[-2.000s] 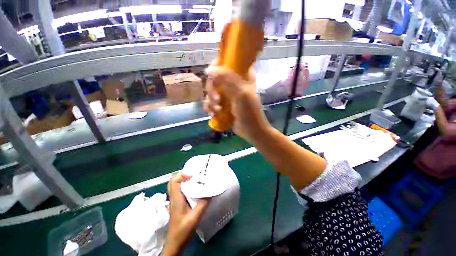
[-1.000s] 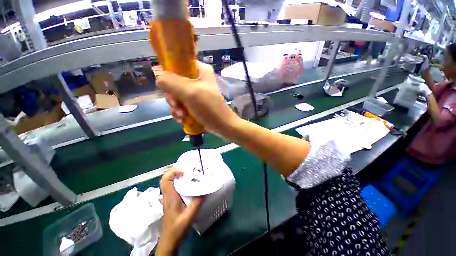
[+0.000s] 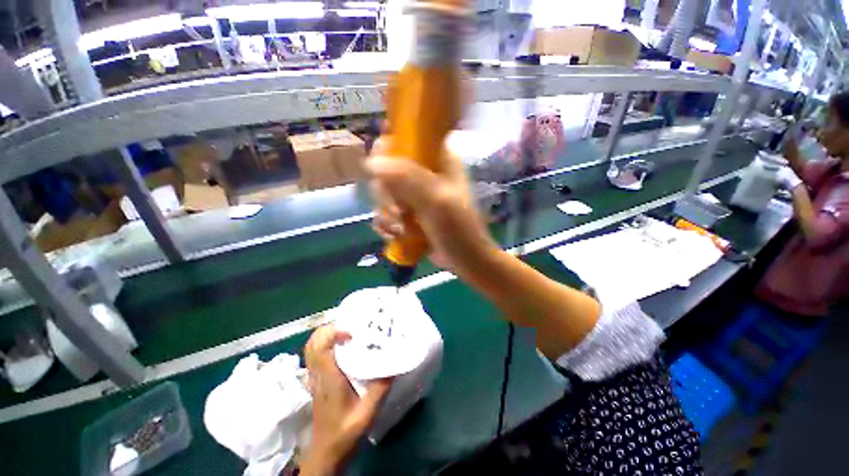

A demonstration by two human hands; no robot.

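Note:
My right hand (image 3: 424, 200) is closed around the orange grip of an electric screwdriver (image 3: 421, 121), somewhat blurred. Its black nose points down just above the far edge of the white base plate (image 3: 384, 339); I cannot make out where the bit tip is. The plate, with holes and dark marks, tops an upturned white appliance housing (image 3: 410, 395). My left hand (image 3: 340, 395) grips the housing's left side, thumb at the plate's edge. A crumpled white cloth (image 3: 256, 404) lies left of my left hand. A clear tub (image 3: 140, 432) of small screws stands at the far left.
A green conveyor belt (image 3: 233, 293) with small white pieces runs behind the bench, under a grey metal frame (image 3: 233, 116). A white sheet (image 3: 642, 260) and another orange screwdriver (image 3: 700, 232) lie at right. A person (image 3: 810, 223) sits at far right, holding a white housing.
From one second ago, my right hand and the screwdriver have moved right and back from the middle of the plate. My left hand stays on the housing. A ribbed unit on the belt has moved away behind my arm.

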